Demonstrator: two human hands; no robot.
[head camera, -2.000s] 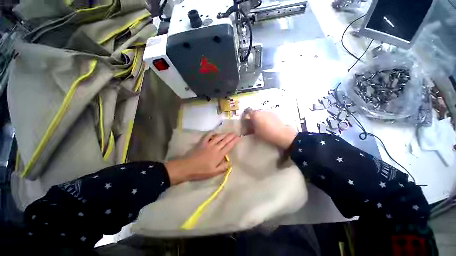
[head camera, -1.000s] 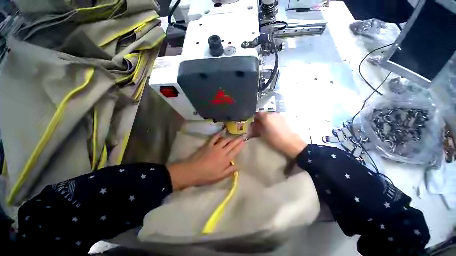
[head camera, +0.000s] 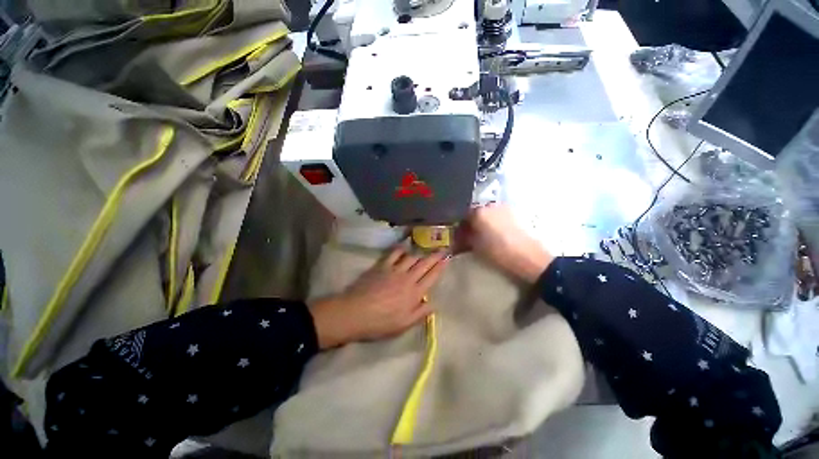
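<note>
A beige bag body (head camera: 503, 359) lies in front of the sewing machine head (head camera: 409, 170), its far edge under the head. A yellow strip (head camera: 418, 385) runs down it towards me. My left hand (head camera: 386, 296) lies flat on the cloth, fingertips close to the brassy-yellow clamp (head camera: 431, 237). My right hand (head camera: 494, 240) is at the right of the clamp, at the cloth's far edge; its fingertips are partly hidden beside the head, and what they hold cannot be made out.
A pile of beige pieces (head camera: 90, 188) with yellow lines lies at left. At right are loose metal fittings (head camera: 629, 251), a clear bag of dark metal pieces (head camera: 718, 238), a black cable (head camera: 660, 148) and a control screen (head camera: 763, 81).
The view has shifted, so the machine head shows lower and further right. The cloth and both hands are now closer under the head, with the clamp by the fingertips.
</note>
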